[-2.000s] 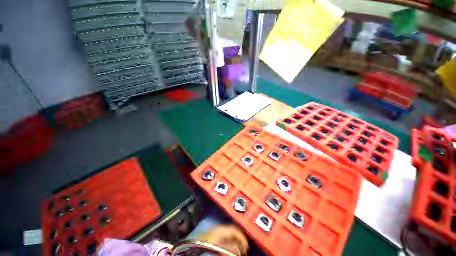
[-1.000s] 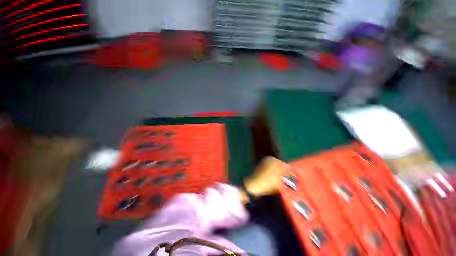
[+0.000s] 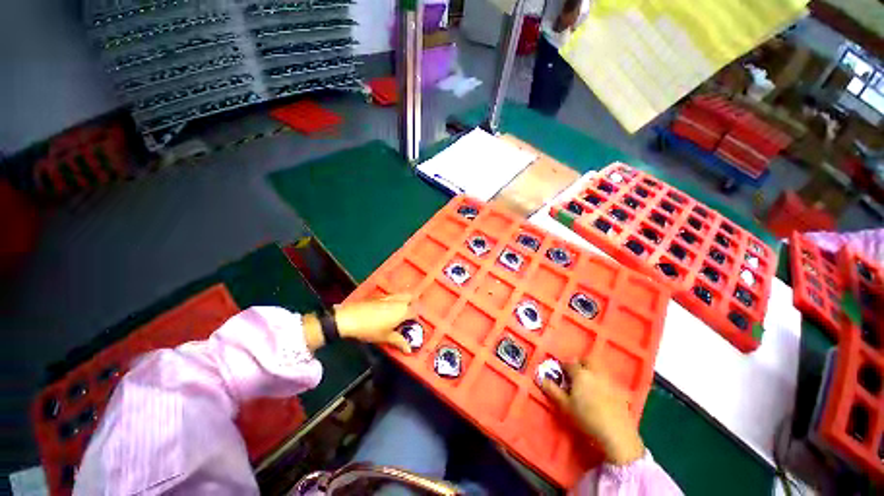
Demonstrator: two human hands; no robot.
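A red-orange compartment tray point(image 3: 485, 315) lies tilted across the bench in front of me, with several watch units point(image 3: 528, 315) in its pockets and other pockets bare. My left hand point(image 3: 373, 322), bare with a dark wristband, reaches in from the left; its fingertips close on a watch unit point(image 3: 412, 336) at the tray's left edge pocket. My right hand point(image 3: 593, 407), bare, is over the near right part; its thumb and finger pinch a watch unit point(image 3: 552, 372) at its pocket. Whether either unit is lifted cannot be told.
A fuller tray point(image 3: 669, 242) lies behind on white paper point(image 3: 727, 378). More red trays point(image 3: 853, 349) stand at right. A lower tray point(image 3: 165, 339) is at left, partly behind my sleeve. A clipboard point(image 3: 475, 162), metal post point(image 3: 411, 87) and hanging yellow sheet point(image 3: 669, 48) are ahead.
The view swung left to the side tray and back to the main tray. Both hands are now at the main tray's units. A near-edge pocket that held a unit now shows bare.
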